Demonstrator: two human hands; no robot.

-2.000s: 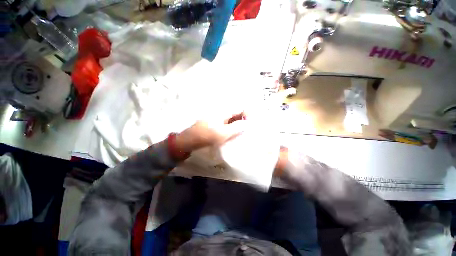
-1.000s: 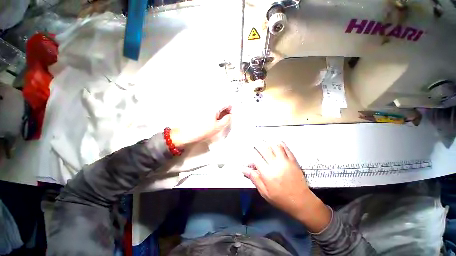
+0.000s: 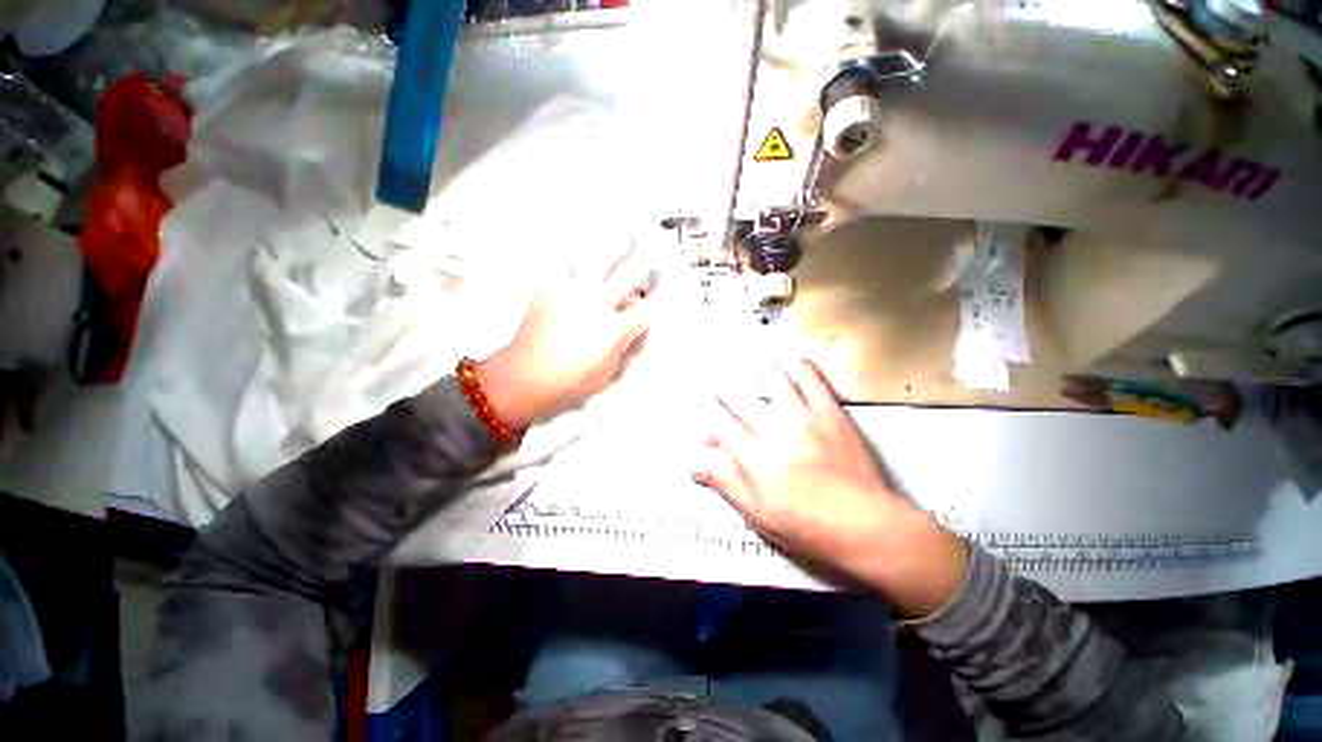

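Note:
White fabric (image 3: 305, 341) lies crumpled on the table left of the sewing machine (image 3: 1000, 123); toward the needle it is washed out by glare. My left hand (image 3: 566, 348) lies on the cloth just left of the presser foot area (image 3: 768, 290), a small dark object at its fingertips that I cannot make out. My right hand (image 3: 805, 471) lies palm down in front of the needle area, fingers spread toward it. Glare hides the fabric edges under both hands, so I cannot tell if either one grips cloth.
A blue bar (image 3: 421, 109) hangs left of the machine head. A red plastic bag (image 3: 131, 203) lies at the far left. A paper label (image 3: 992, 307) is on the machine bed, with a yellow-green tool (image 3: 1153, 400) beside it. A printed scale (image 3: 1116, 551) runs along the front edge.
Since one second ago, my left hand has moved up toward the presser foot, fingers more extended. My right hand has stayed nearly in place before the needle. The view has shifted slightly.

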